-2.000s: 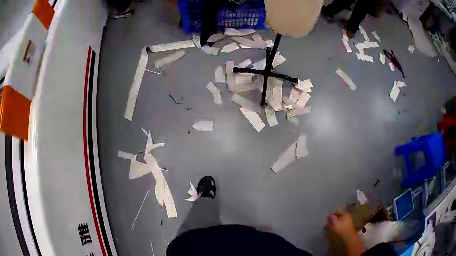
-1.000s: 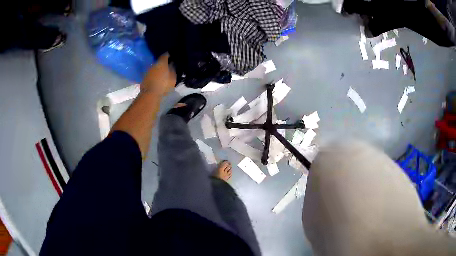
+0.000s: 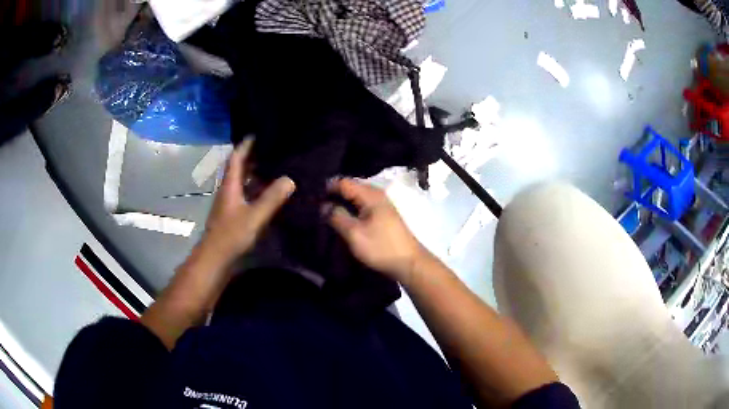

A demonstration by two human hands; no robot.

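A large black fabric piece [image 3: 296, 96] hangs over the wearer's lap and spreads forward, partly over a black stand base. My left hand [image 3: 248, 204] is at its left side, thumb and fingers spread apart; whether it grips cloth cannot be told. My right hand [image 3: 369, 225] is at the fabric's right side, fingers curled and pinching the dark cloth. Checked black-white fabric [image 3: 364, 36] lies beyond the black piece. A white piece [image 3: 188, 16] lies at the top left of the pile.
A blue plastic bag [image 3: 164, 96] lies left of the pile. A large cream form [image 3: 575, 272] on a black pole stands close on the right. White scraps [image 3: 152, 224] litter the floor. A blue stool [image 3: 659, 172] and red stool [image 3: 707, 108] are far right. A person's dark-clothed legs show upper left.
My right hand has come into view at the black fabric. My left hand has drawn back from the pile. The black fabric now reaches the lap, covering the legs and part of the stand base.
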